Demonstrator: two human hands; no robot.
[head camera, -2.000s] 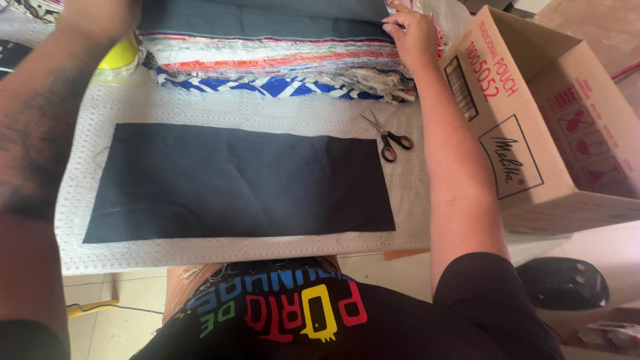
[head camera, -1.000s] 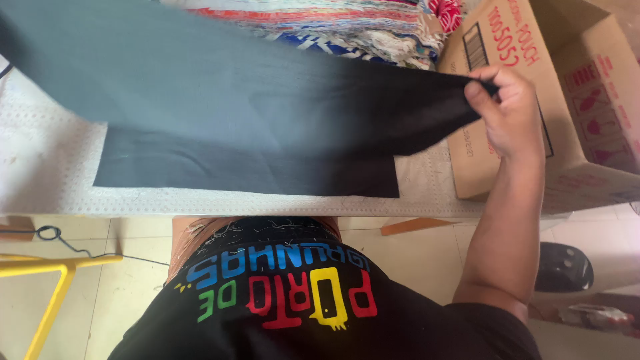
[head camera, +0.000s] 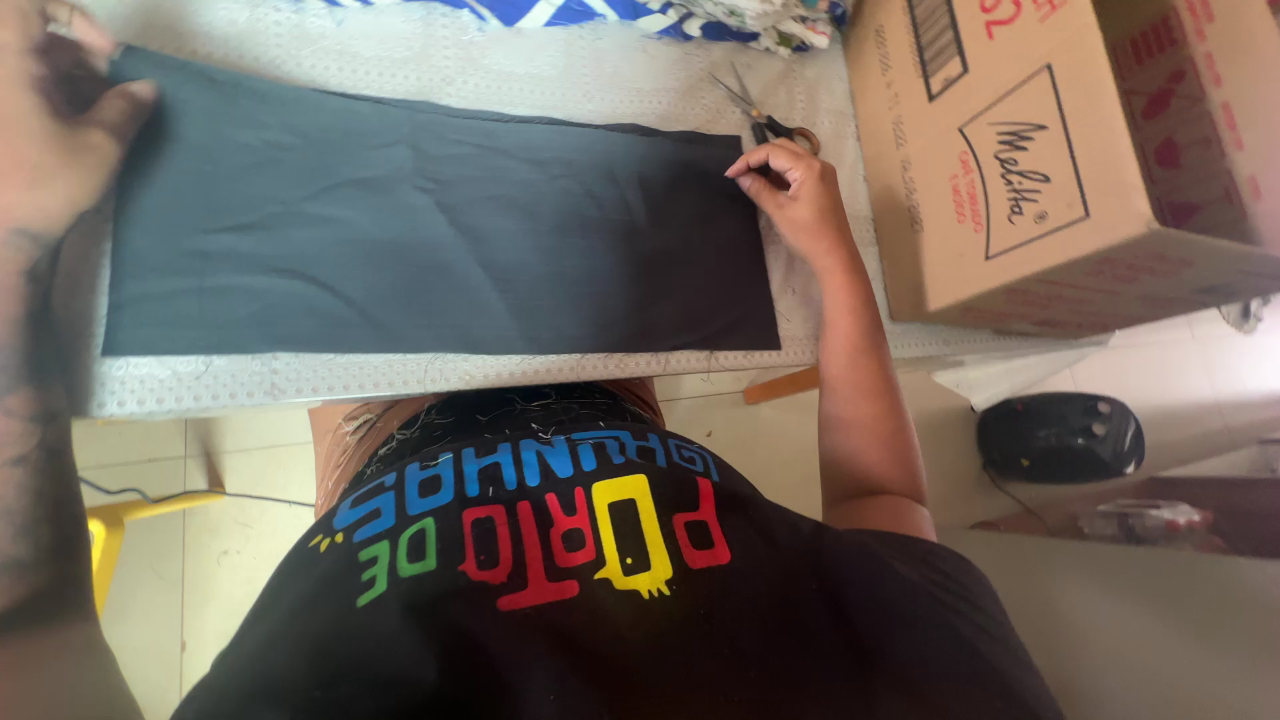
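Note:
A rectangular piece of dark grey fabric lies spread along the near edge of the table, with another dark layer showing at its upper edge. My left hand, blurred, is at its upper left corner, thumb and fingers around the raised cloth. Near the upper right corner is my right hand, its thumb and index finger close together at the fabric's edge; whether they pinch the cloth is not clear. Just above that hand lie scissors with dark and orange handles, blades partly apart, the handles partly behind the fingers.
An open cardboard box stands on the right of the table. Bundled patterned fabric strips lie at the far edge. The table has a whitish textured cover. A black object is at lower right, a yellow metal frame at lower left.
The dark fabric that was held up in the air a second ago now lies over the piece on the table. My right hand has come down and left to the fabric's upper right corner; my left hand has come into view.

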